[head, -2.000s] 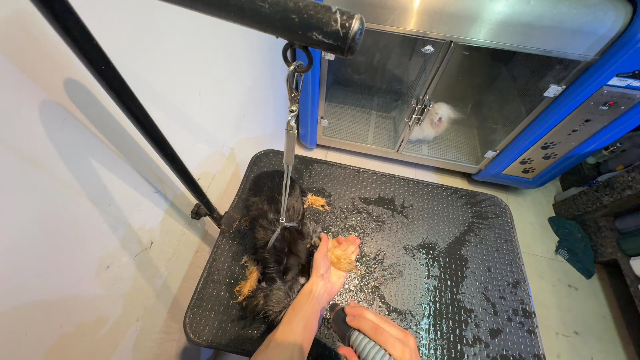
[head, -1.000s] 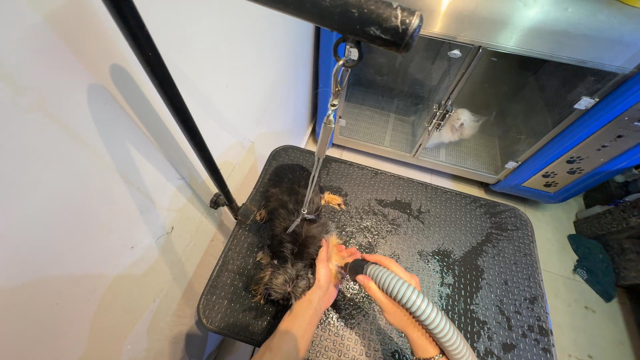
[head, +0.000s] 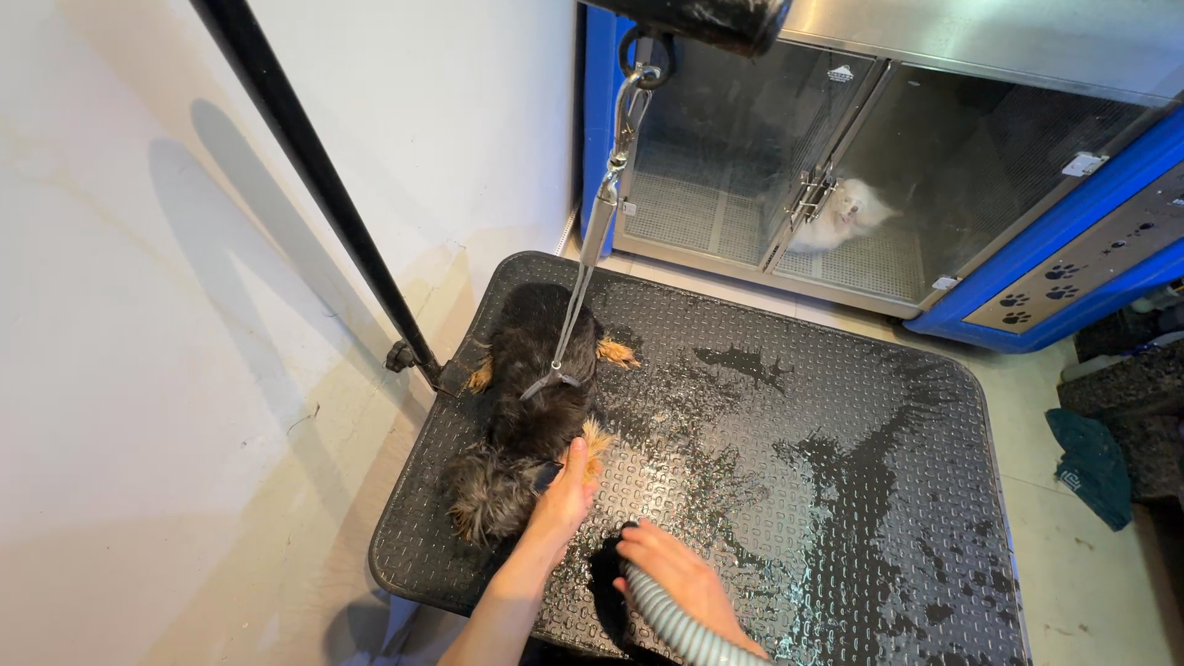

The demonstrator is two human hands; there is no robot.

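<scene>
A small black dog (head: pixel 541 351) with tan legs is on the black textured grooming table (head: pixel 832 370), at its left side. A grey grooming loop (head: pixel 573 310) runs from the overhead bar to the dog's body. My left hand (head: pixel 566 490) is at the dog's tan front leg (head: pixel 595 446), near its shaggy head (head: pixel 490 495); the fingers are partly hidden, so the hold is unclear. Lower and to the right, my right hand (head: pixel 680 573) grips the ribbed grey dryer hose (head: pixel 680 622) near its black nozzle (head: pixel 608 564). Water drops and wet patches cover parts of the tabletop.
The black grooming arm (head: pixel 319 176) rises along the white wall at left, with a knob (head: pixel 400 356) near its base. Behind the table stands a blue and steel cabinet (head: pixel 980 319) with glass doors, a white dog (head: pixel 846 213) inside. A dark green cloth (head: pixel 1091 467) lies right.
The hose nozzle was close to my left hand and the tan leg one second ago; my right hand has drawn it back, away from the dog. My left hand stays by the dog's front.
</scene>
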